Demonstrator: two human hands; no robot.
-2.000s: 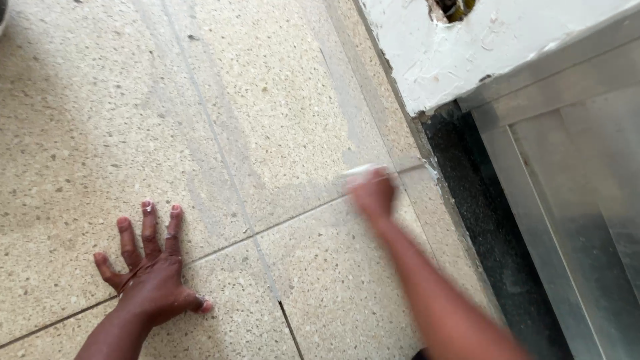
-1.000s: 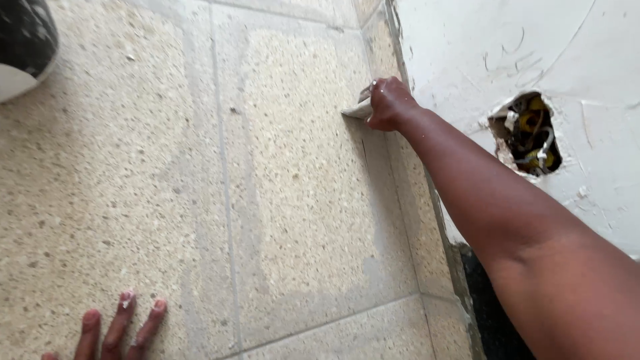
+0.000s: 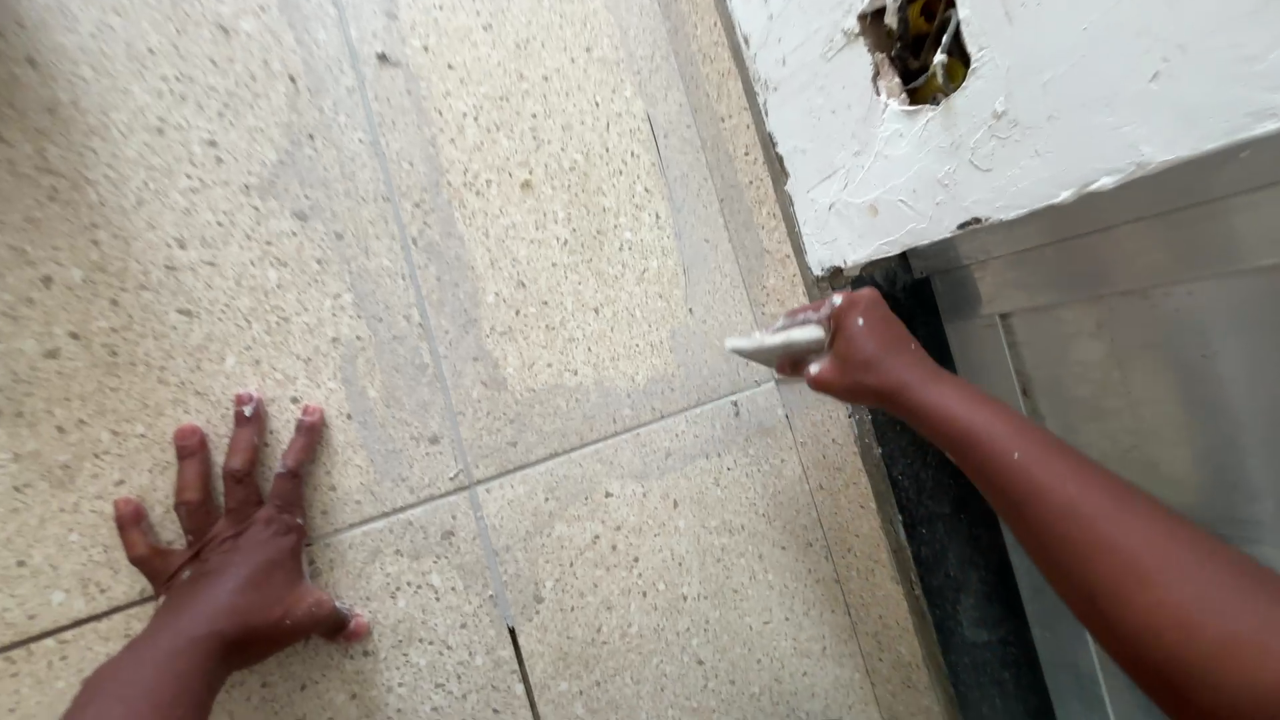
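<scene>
My right hand [image 3: 860,345] grips a small flat scraper [image 3: 775,345] coated in whitish paste, close to where a tile joint meets the skirting. Its exact kind cannot be told. At the lower left, my left hand [image 3: 240,560] lies on the speckled floor tiles [image 3: 560,200] with its fingers spread, holding nothing. White paste marks both hands. Pale grey grout fills the long tile joint [image 3: 410,240] down to a point between the hands, below which the gap is dark. Greyish smears run along the joints.
At the upper right stands a white plastered wall [image 3: 1080,90] with a rough hole [image 3: 915,50] showing wires. Below it are a metal door panel [image 3: 1160,380] and a dark strip [image 3: 960,560]. Speckled skirting [image 3: 860,500] borders the tiles.
My right hand has moved back toward me along the skirting with the scraper from its place one second ago. The view has shifted; the dark bucket at the upper left is out of view.
</scene>
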